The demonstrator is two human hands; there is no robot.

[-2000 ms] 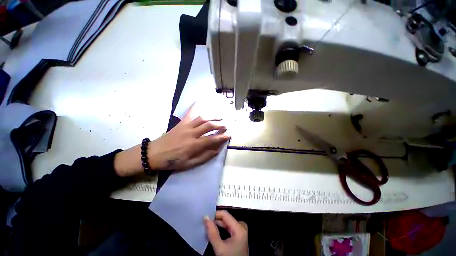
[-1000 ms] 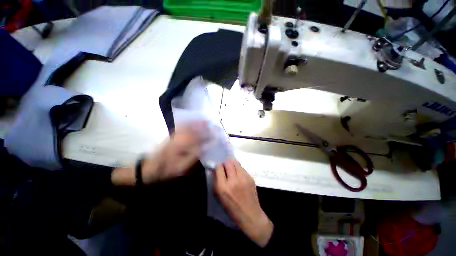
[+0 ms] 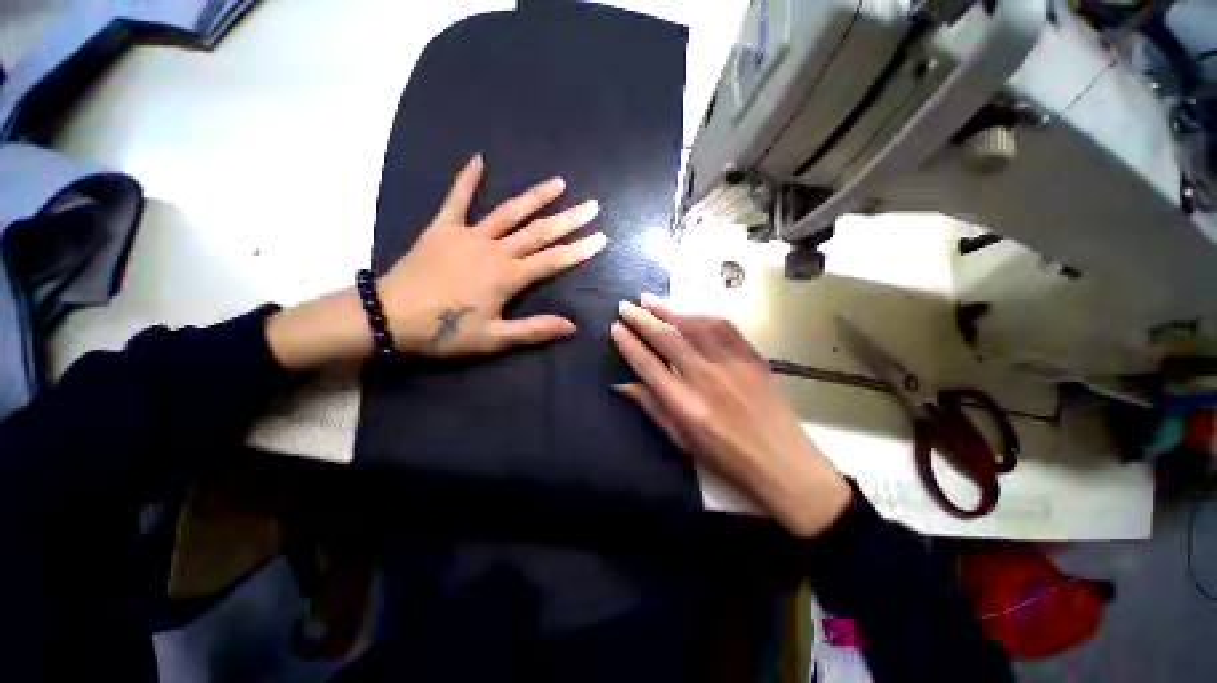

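Observation:
A large black cut panel (image 3: 534, 127), face side up with a curved far left edge, lies flat left of the needle and hangs over the table's near edge. My left hand (image 3: 487, 274) lies flat on it with fingers spread, holding nothing. My right hand (image 3: 707, 394) rests on the panel's right edge, fingers extended and close together, pressing rather than gripping. The presser foot and needle area (image 3: 687, 240) is at the panel's right edge; the needle itself cannot be made out. The panel's pale backing is hidden.
The white sewing machine head (image 3: 881, 107) stands to the right. Scissors with dark red handles (image 3: 964, 454) lie open right of the needle, near my right forearm. Stacked pale and black cut panels (image 3: 67, 254) lie at far left. A red item (image 3: 1034, 600) is below the table at right.
The panel has been unfolded and turned from pale backing to black face and now lies flat. Both hands have gone from handling its pale part to resting on top. The view has shifted.

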